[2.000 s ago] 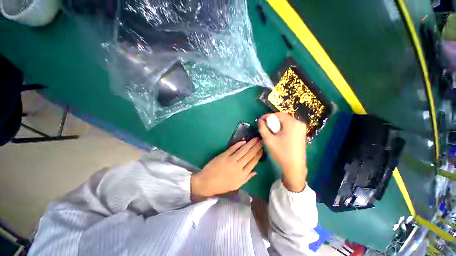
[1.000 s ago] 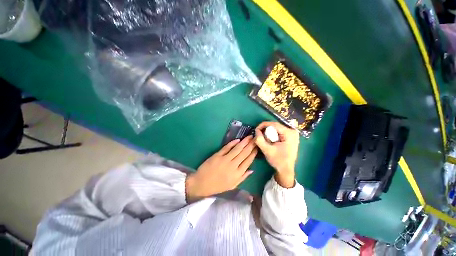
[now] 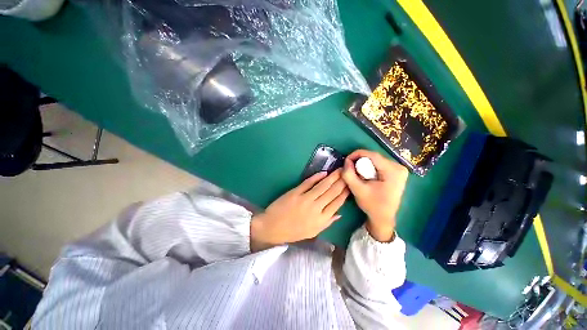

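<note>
A dark glossy plastic housing (image 3: 324,159) lies flat on the green bench; its lower part is hidden under my fingers. My left hand (image 3: 302,211) is bare and lies spread over the housing, pressing it to the bench. My right hand (image 3: 380,191) is closed around a hand tool with a rounded white handle (image 3: 365,169), upright over the housing's right side; its tip is hidden. A dark shallow tray (image 3: 456,131) of small gold-coloured pieces (image 3: 394,97) lies just beyond my right hand.
A clear plastic bag (image 3: 277,97) holds dark curved housings (image 3: 223,90) at the upper left. A block of black parts (image 3: 499,206) with a blue edge stands on the right. A white tub (image 3: 32,8) is at the top left corner.
The view has shifted, so the bench things sit further right. Both hands stay at the housing, with the tool still in my right hand.
</note>
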